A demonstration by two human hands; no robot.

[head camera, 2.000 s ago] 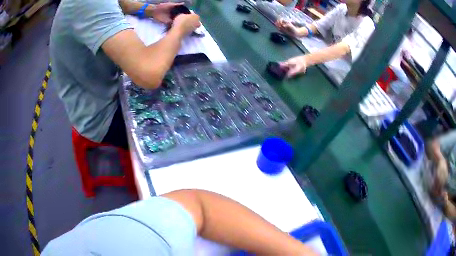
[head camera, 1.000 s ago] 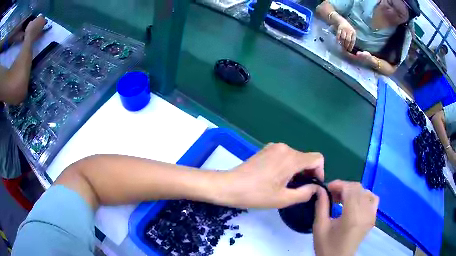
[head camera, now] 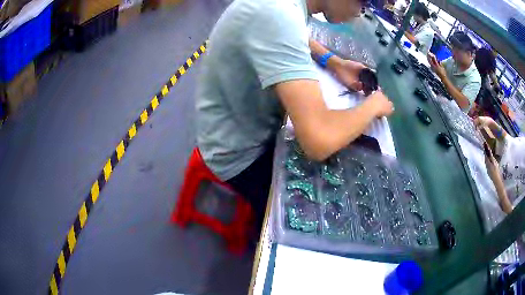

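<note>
Neither of my hands is in the picture. Nearest in front of me is the white work sheet (head camera: 334, 275) on the bench, cut off by the bottom edge. The blue cup (head camera: 404, 278) stands on its right side, partly cut off below. Beyond them lies the clear blister tray (head camera: 360, 245) with green circuit boards (head camera: 301, 214) in its pockets. The green conveyor belt (head camera: 429, 167) runs along the right, with a black housing (head camera: 446, 235) beside the tray and several more farther up.
A neighbouring worker (head camera: 253, 86) sits on a red stool (head camera: 210, 216), holding a black housing (head camera: 367, 79). Other workers sit across the belt. Yellow-black tape (head camera: 120, 151) crosses the grey floor. Crates and boxes stand at top left. A green post crosses the lower right.
The view has swung left. My hands, the housing they held, the parts tray and the blue sheet have left the picture. The neighbour, stool and floor have come into view.
</note>
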